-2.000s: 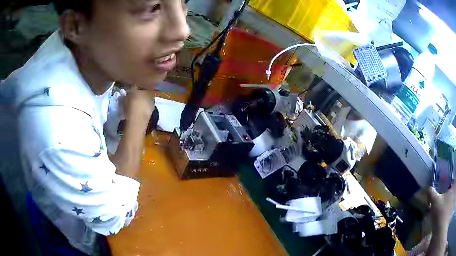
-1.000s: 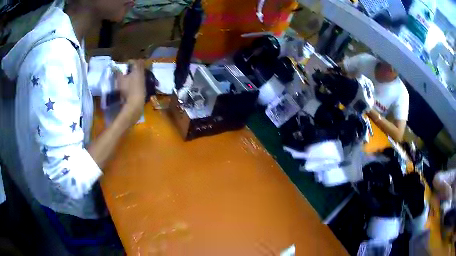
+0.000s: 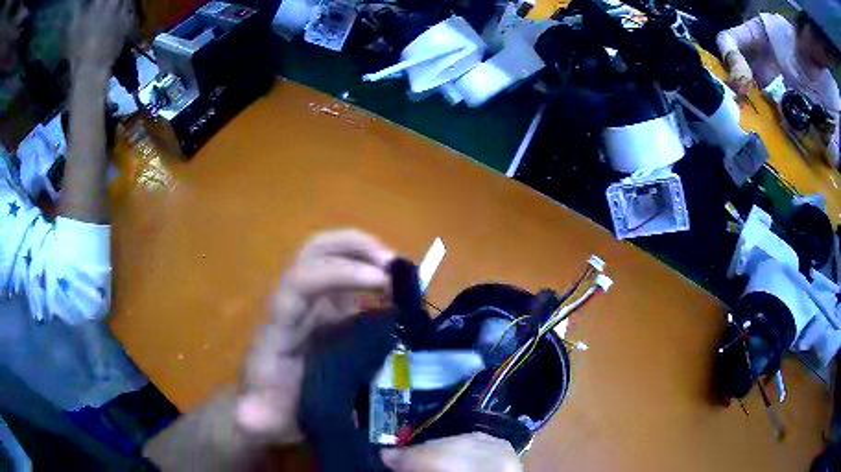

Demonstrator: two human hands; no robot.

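The black camera head shell (image 3: 343, 392) is held at the lower middle, with a circuit board (image 3: 388, 415) in it. A grey-white ribbon cable (image 3: 443, 369) with a yellow tab runs from it. The black base housing (image 3: 555, 392) sits beside it, and thin wires (image 3: 505, 369) with white plugs stick up out of it. My left hand (image 3: 309, 318), blurred, pinches a dark band (image 3: 404, 288) above the shell. My right hand (image 3: 456, 454) is at the bottom edge, partly cut off, with its fingers at the lower edge of the shell; its grip is partly hidden.
Part-built cameras (image 3: 644, 143) and a white square junction box (image 3: 648, 205) lie at the back right. Another camera (image 3: 758, 346) lies at right. White brackets (image 3: 443, 55) are on the green mat. A neighbour's arm (image 3: 85, 157) and an open carton (image 3: 207, 111) are at left. Another person (image 3: 793, 55) is top right.
The view has swung down and right. Both my hands and the camera parts they hold have come into view. The carton and neighbour now appear further to the upper left.
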